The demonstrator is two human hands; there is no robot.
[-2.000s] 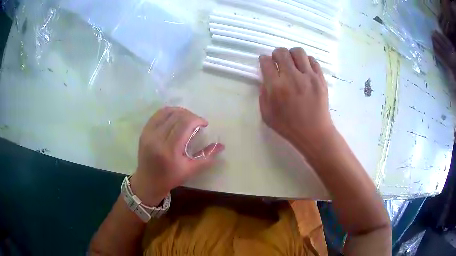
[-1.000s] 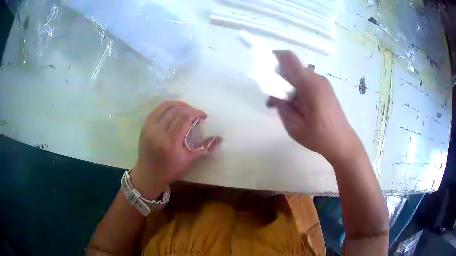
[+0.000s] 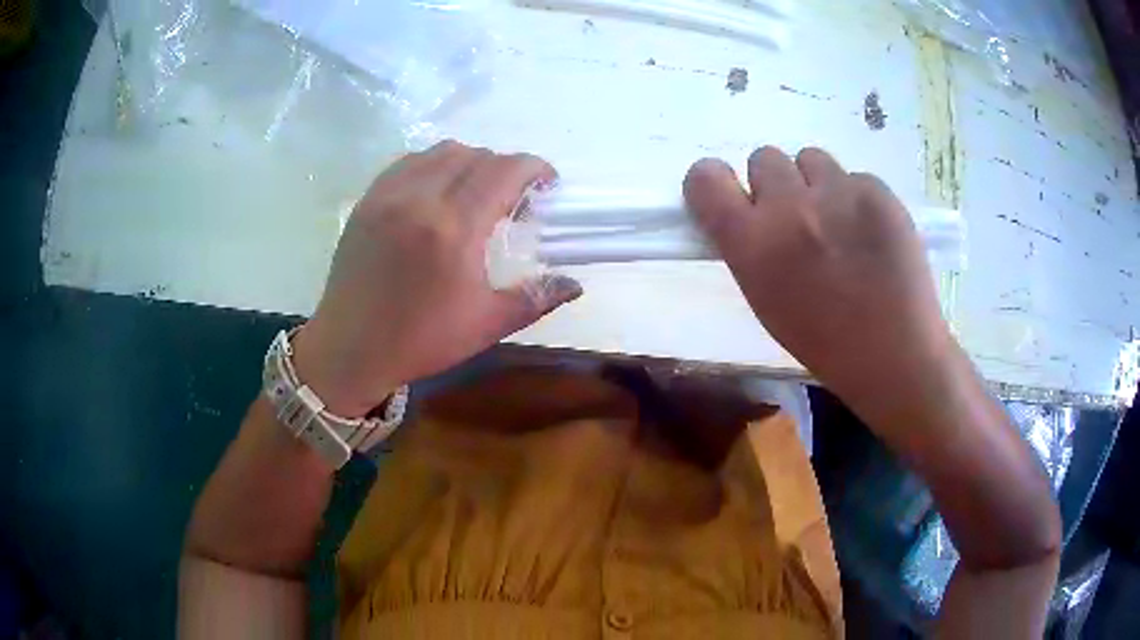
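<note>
My right hand (image 3: 819,231) is closed around a bundle of several white sticks (image 3: 625,229), held level across the front of the table. The sticks' right ends show beyond my hand. My left hand (image 3: 431,256) is curled around a small clear bag (image 3: 515,250), with its open mouth facing right. The left ends of the sticks are at the bag's mouth; how far they reach inside is hard to tell. A pale link watch is on my left wrist.
More white sticks (image 3: 700,15) lie at the far edge of view on the stained off-white table (image 3: 650,306). Crinkled clear plastic (image 3: 294,63) lies at the far left, and more (image 3: 988,38) at the far right. Shiny clear packs (image 3: 931,563) show below the table at right.
My right hand has brought the picked-up sticks from the row toward my left hand, and they now meet the bag's mouth. The view has shifted, so the remaining sticks sit higher in the picture.
</note>
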